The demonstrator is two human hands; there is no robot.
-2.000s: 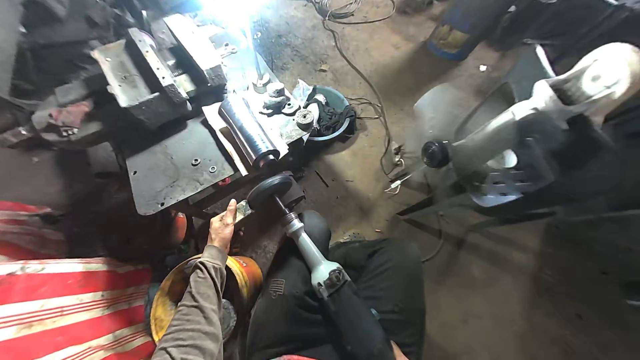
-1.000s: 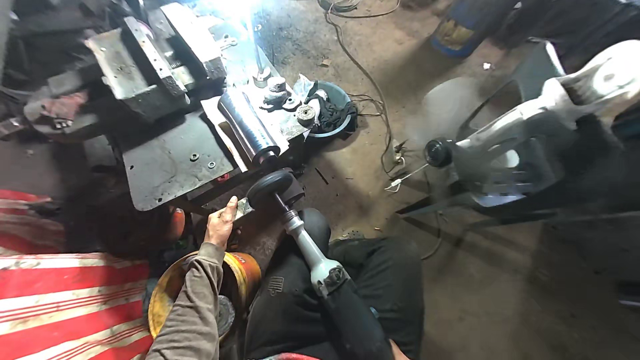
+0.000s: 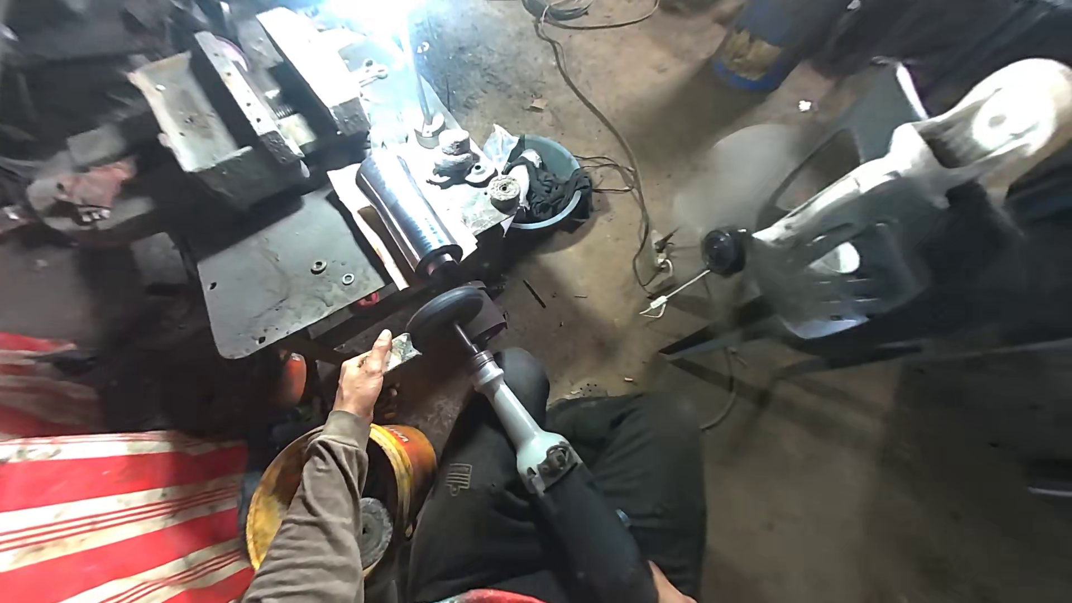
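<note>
My left hand pinches a small greenish-grey block against the left edge of a dark round buffing wheel. That wheel sits on the spindle of a long-necked power grinder, which lies across my lap with its black body toward me. Only part of my right hand shows at the bottom edge, by the rear of the grinder; its fingers are hidden. Just beyond the wheel, a shiny metal cylinder rests on the bench plate.
A steel bench plate holds two small washers, and a heavy vise stands behind it. A yellow bucket is beside my left forearm. On the right are a fan and a cable; a basin of dark cloth sits beyond the bench.
</note>
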